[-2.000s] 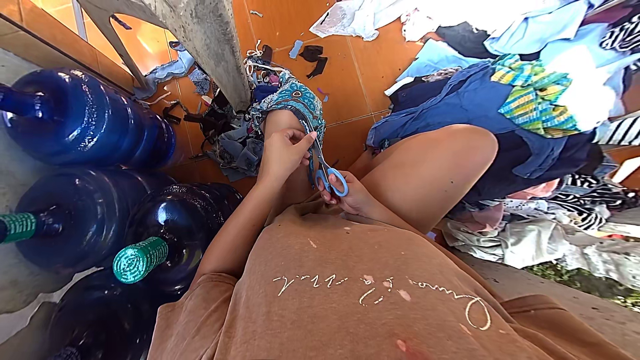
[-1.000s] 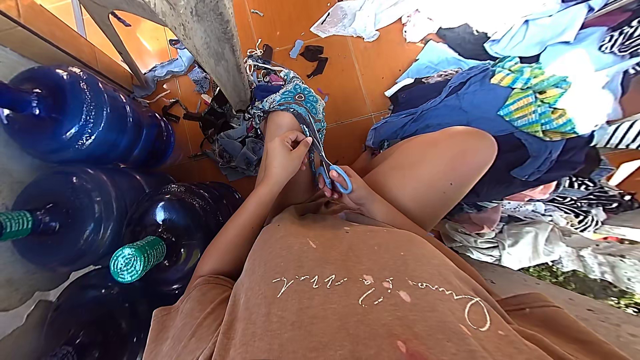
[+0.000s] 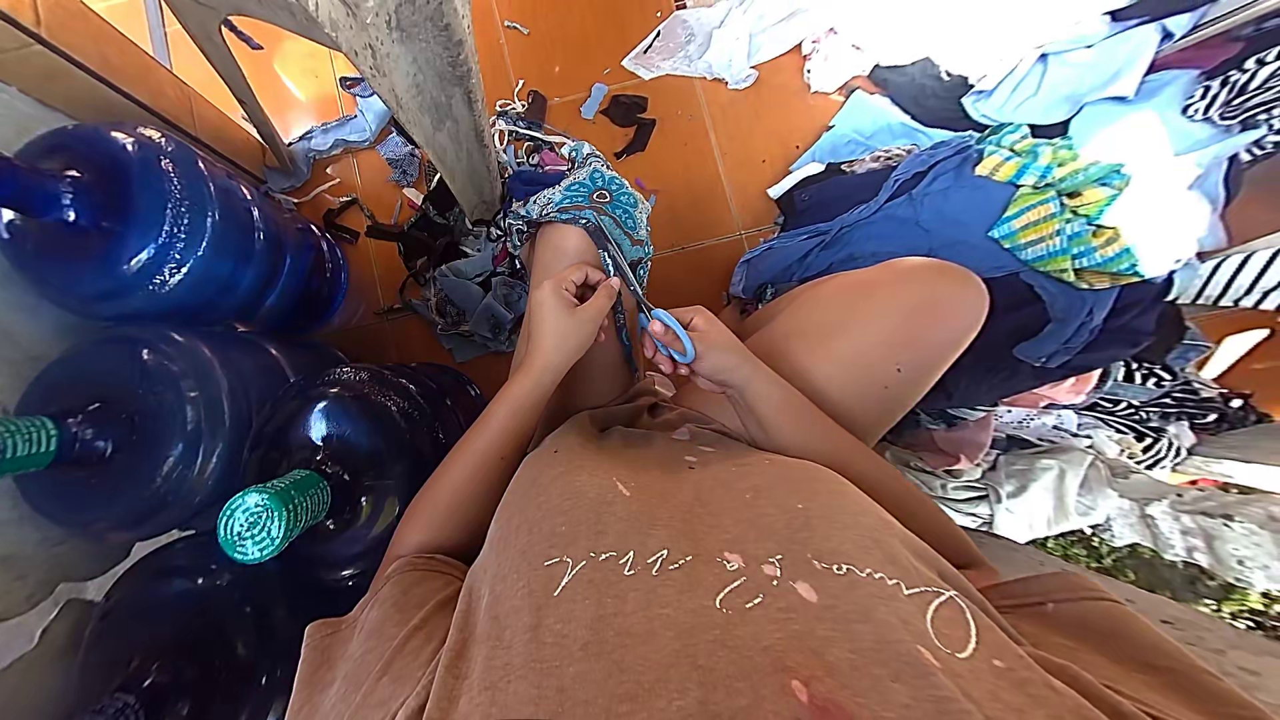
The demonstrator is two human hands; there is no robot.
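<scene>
My right hand [image 3: 695, 350] grips the light-blue handles of a pair of scissors [image 3: 668, 335], whose blades point up and away from me along the edge of a patterned fabric. That teal and blue paisley fabric [image 3: 600, 200] lies over my left knee. My left hand [image 3: 572, 315] is beside the blades, thumb and fingertips pinched on the fabric's dark edge. A narrow dark strip of the cloth [image 3: 622, 340] hangs between my two hands over my thigh. How far apart the blades are is hard to make out.
Large blue plastic water bottles [image 3: 150, 230] stand close on my left, some with green caps [image 3: 272, 515]. A grey support leg [image 3: 430, 90] rises ahead. Dark fabric scraps [image 3: 470, 300] lie beside my left knee. A heap of clothes [image 3: 900, 220] spreads over the orange tiles at right.
Against the earlier frames, the paisley fabric and the scissors have shifted slightly at my knee. Both hands keep nearly the same places, the right one still on the scissors.
</scene>
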